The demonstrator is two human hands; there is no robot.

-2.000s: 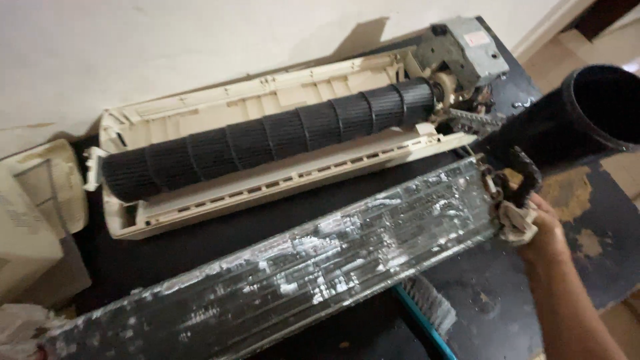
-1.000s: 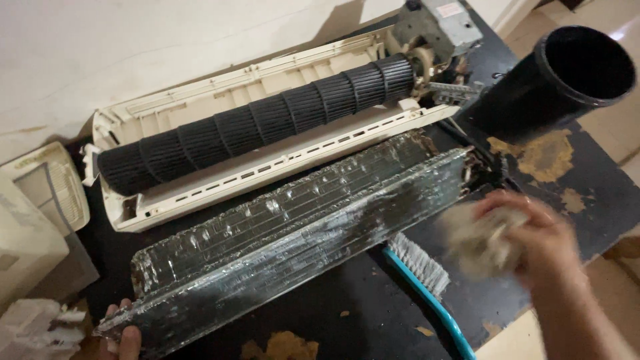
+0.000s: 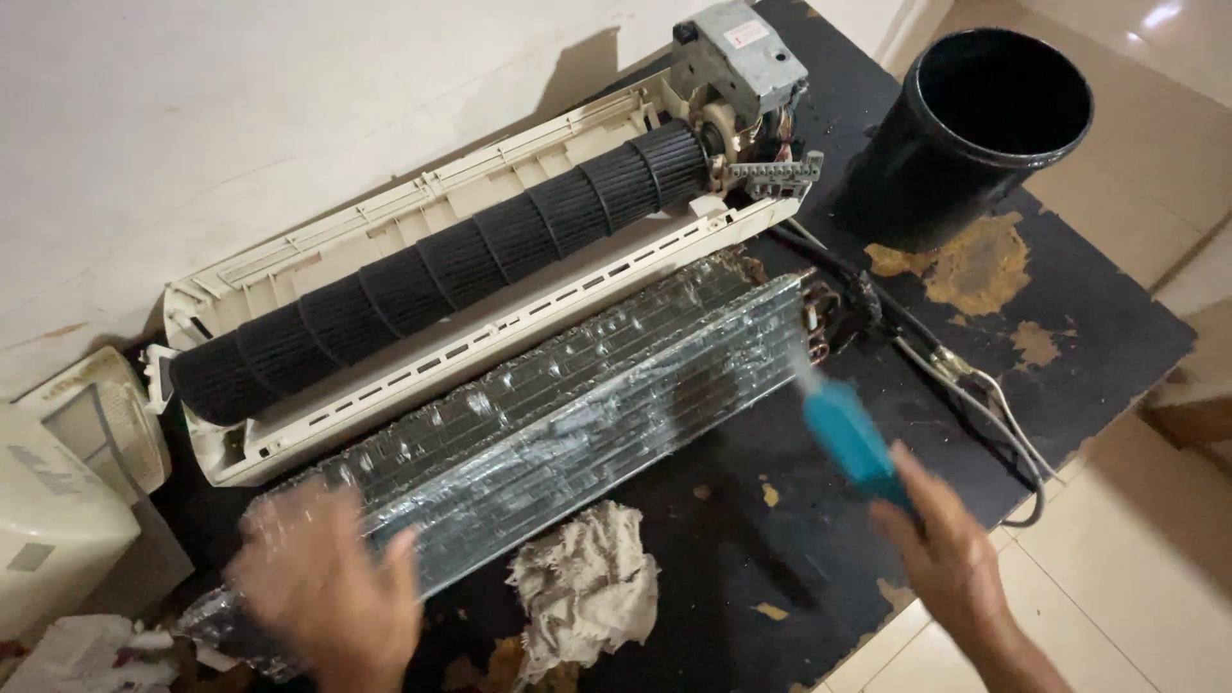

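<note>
A finned evaporator coil [image 3: 597, 423] of an air conditioner lies slantwise on the black tabletop. My right hand [image 3: 948, 544] grips a blue-handled brush [image 3: 852, 438], its bristles blurred by the coil's right end. Over the coil's left end is my left hand [image 3: 322, 577], blurred, with fingers spread and nothing seen in it. A crumpled grey cloth [image 3: 587, 587] rests just below the coil. Behind the coil sits the cream plastic chassis [image 3: 385, 385], with a black cylindrical blower wheel [image 3: 452, 269] lying in it.
A grey metal box [image 3: 741, 58] and wiring are at the chassis's right end. A black bucket [image 3: 962, 135] stands at the back right. Pipes and cables [image 3: 953, 375] run toward the right table edge. Cream plastic parts [image 3: 58, 510] stand at the left, a wall behind.
The cloth that my right hand held one second ago now lies on the table. That hand has picked up the brush, which lay below the coil. My left hand has come up over the coil's left end.
</note>
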